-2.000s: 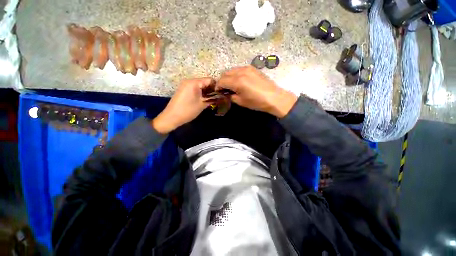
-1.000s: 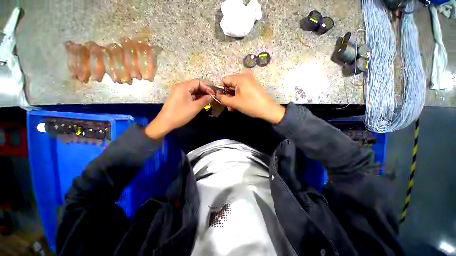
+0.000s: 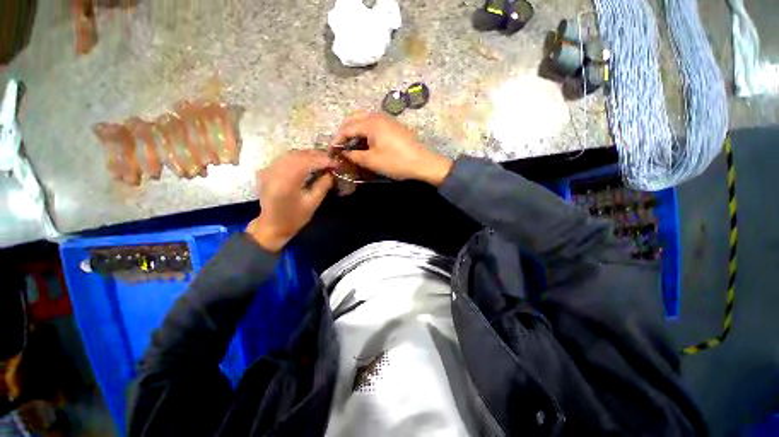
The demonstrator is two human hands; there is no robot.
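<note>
A small brown coil assembly (image 3: 345, 176) is held in the fingertips of both hands at the bench's front edge. My left hand (image 3: 290, 189) grips its left side, with a dark end showing by the fingers. My right hand (image 3: 384, 147) is on its right side and also has a small dark piece between the fingers, perhaps snips. A thin pale cord (image 3: 369, 180) runs from the coil assembly to the right, below my right hand. The fingers hide most of the coil assembly.
Copper-coloured coils (image 3: 171, 142) lie in a row at left. Two dark discs (image 3: 416, 95), a white lump (image 3: 362, 32), another dark pair (image 3: 504, 14), a grey metal cup (image 3: 565, 53) and a cord hank (image 3: 653, 111) are on the bench. Blue bins (image 3: 128, 311) hang left and right (image 3: 669, 256).
The view has turned and shifted, so bench items sit further left. My hands have moved slightly apart around the coil assembly, and a cord now stretches out to the right.
</note>
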